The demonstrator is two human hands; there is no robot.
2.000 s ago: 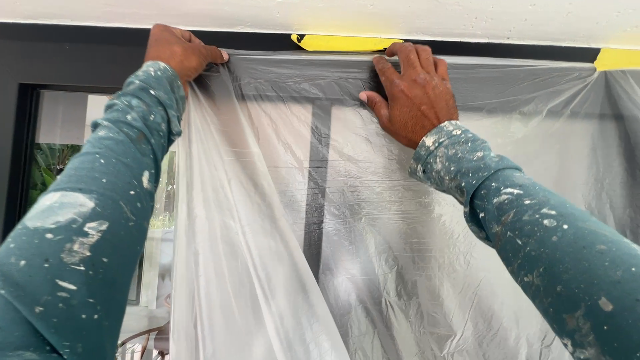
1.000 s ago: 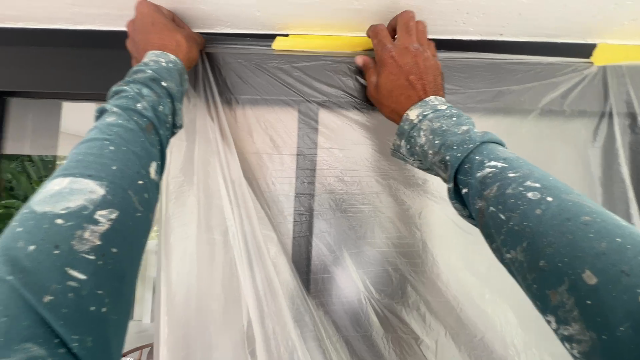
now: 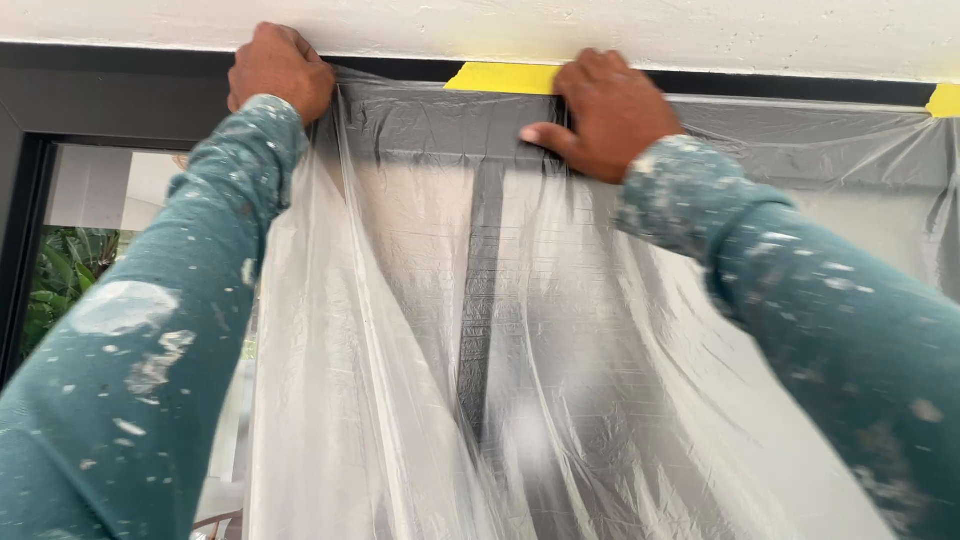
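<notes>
A clear plastic sheet (image 3: 405, 300) hangs in folds over a dark window frame (image 3: 90, 94). My left hand (image 3: 279, 71) grips its upper left edge against the top of the frame, fingers curled. My right hand (image 3: 619, 112) presses on the right end of a yellow tape strip (image 3: 499, 78) that lies along the sheet's top edge, its thumb spread to the left over the plastic. I see nothing held in that hand. A second piece of yellow tape (image 3: 946, 100) sits at the far right edge of the view. Both sleeves are teal and spattered with paint.
Above the frame runs a white, rough painted surface (image 3: 420, 26). Uncovered window glass at the left shows green leaves (image 3: 71, 262) behind it. A dark vertical bar (image 3: 480, 300) shows through the sheet.
My right hand, beside the yellow strip's right end a second ago, now overlaps that end, with its thumb spread farther out. My left hand stays at the sheet's upper left edge.
</notes>
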